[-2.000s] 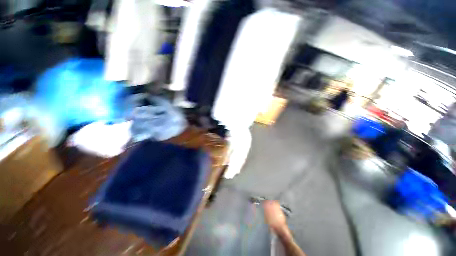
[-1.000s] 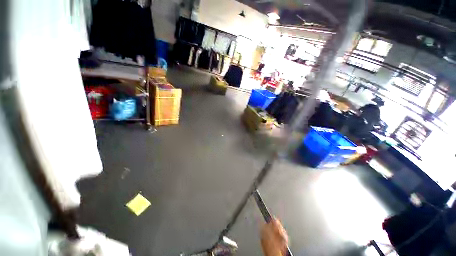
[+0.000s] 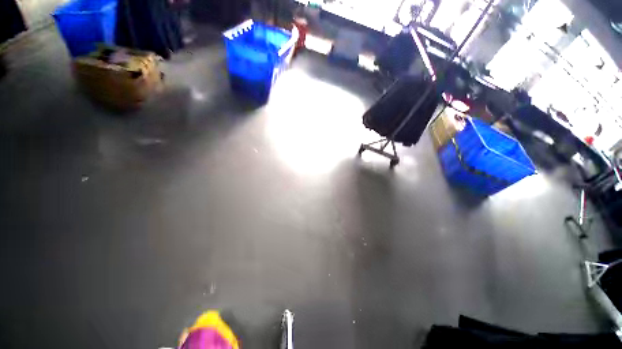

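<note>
Neither of my hands is in view. At the bottom edge, the upper end of a thin pale metal bar (image 3: 288, 330) stands up into the picture, its lower part cut off. To its left is a small rounded yellow and magenta thing (image 3: 210, 332), also cut off; I cannot tell what it is. At the bottom right, a dark heap that looks like garments (image 3: 511, 337) is cut off by the edge.
Grey floor (image 3: 273, 232) spreads ahead, with bright glare. A cardboard box (image 3: 119, 76) and a blue crate (image 3: 254, 61) stand at the back left. A wheeled rack with dark garments (image 3: 402, 105) stands at the back centre, beside another blue crate (image 3: 485, 157). Metal stands are at far right.
The view has swung right and down. The hand on a metal bar has left the picture, as have the table and the white hanging cloths. The dark heap has come in at bottom right.
</note>
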